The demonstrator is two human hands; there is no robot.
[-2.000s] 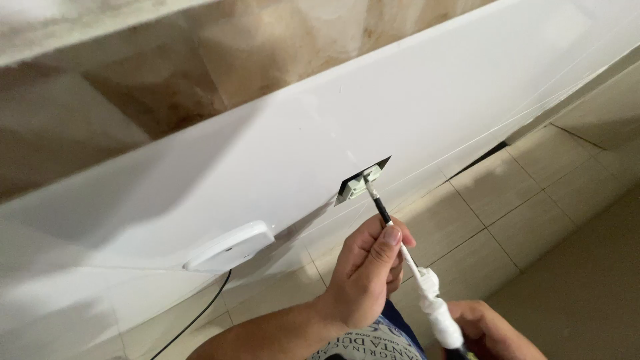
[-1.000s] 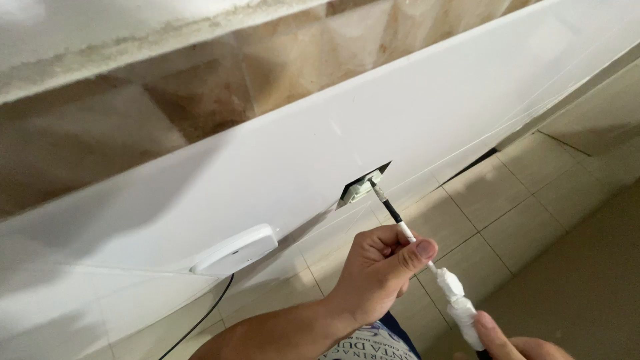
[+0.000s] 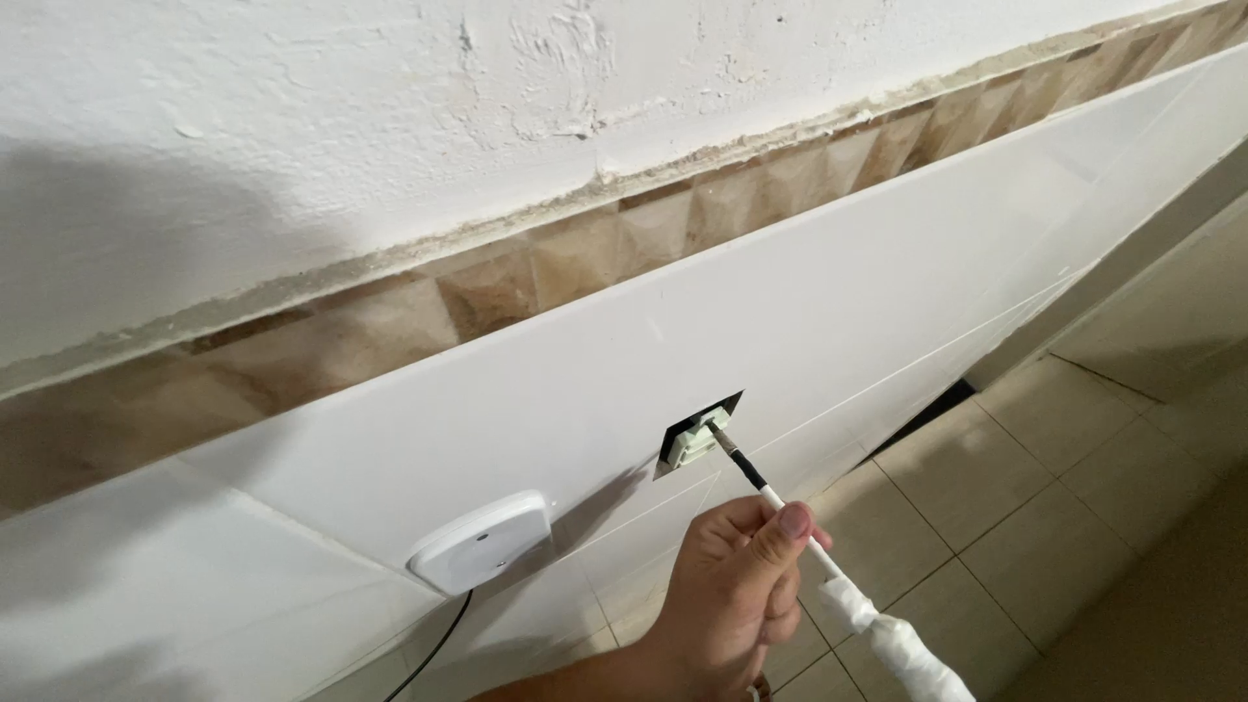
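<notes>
My left hand (image 3: 746, 585) pinches the thin white shaft of a long tool (image 3: 820, 554) between thumb and fingers. The shaft has a black section and a metal tip, which reaches a pale green plastic fitting (image 3: 694, 439) inside a rectangular cutout in the white wall tile. Lower down, the tool is wrapped in lumpy white material (image 3: 902, 648) that runs out of the bottom of the view. My right hand is out of view.
A white wall plate (image 3: 483, 546) with a black cable (image 3: 436, 651) hanging from it is left of the cutout. A brown patterned tile border (image 3: 585, 249) runs above the white tiles (image 3: 829, 283), below rough white plaster (image 3: 390, 117). Beige floor tiles (image 3: 960, 507) lie at the lower right.
The view has shifted so that more plaster shows. My right hand, at the tool's wrapped end before, has left the view. My left hand still holds the shaft.
</notes>
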